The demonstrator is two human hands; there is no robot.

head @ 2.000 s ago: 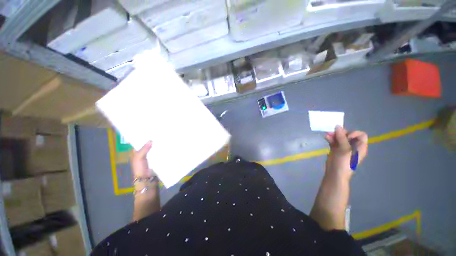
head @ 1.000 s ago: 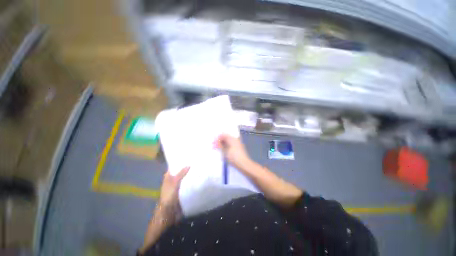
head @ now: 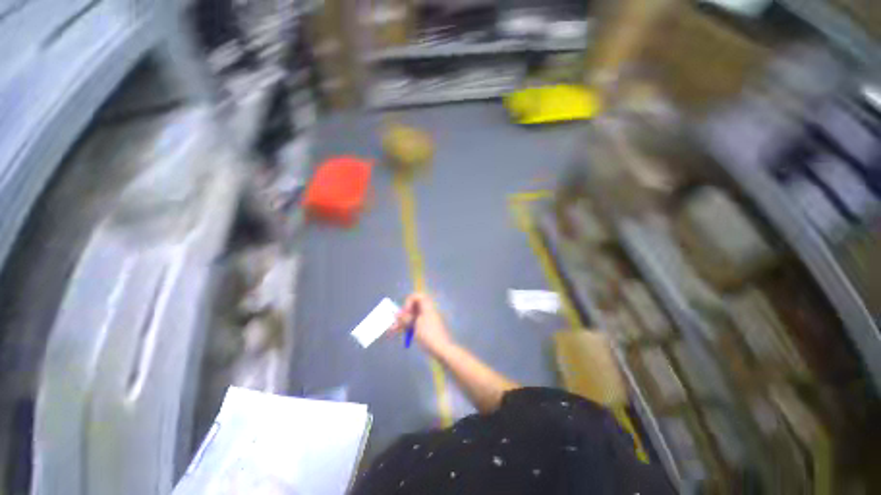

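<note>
My right hand [head: 419,319] is held out over the aisle floor. It holds a small white card [head: 375,323] at its fingertips and a blue pen [head: 409,335] that points down from the hand. A stack of white sheets [head: 280,443], likely on the clipboard, is at the lower left, cut off by the bottom edge. My left hand cannot be made out; it is hidden or outside the picture. The view is blurred by motion.
A red-orange bin [head: 338,189] stands on the floor ahead. Shelving runs along both sides, with a yellow object [head: 552,103] at the far end. A white item [head: 533,302] and a brown carton [head: 588,365] are on the right. Yellow lines mark the floor.
The view has turned right along the aisle. My right hand has moved off the sheets and now holds the white card out. The sheets have shifted to the lower left, and my left hand has gone from view.
</note>
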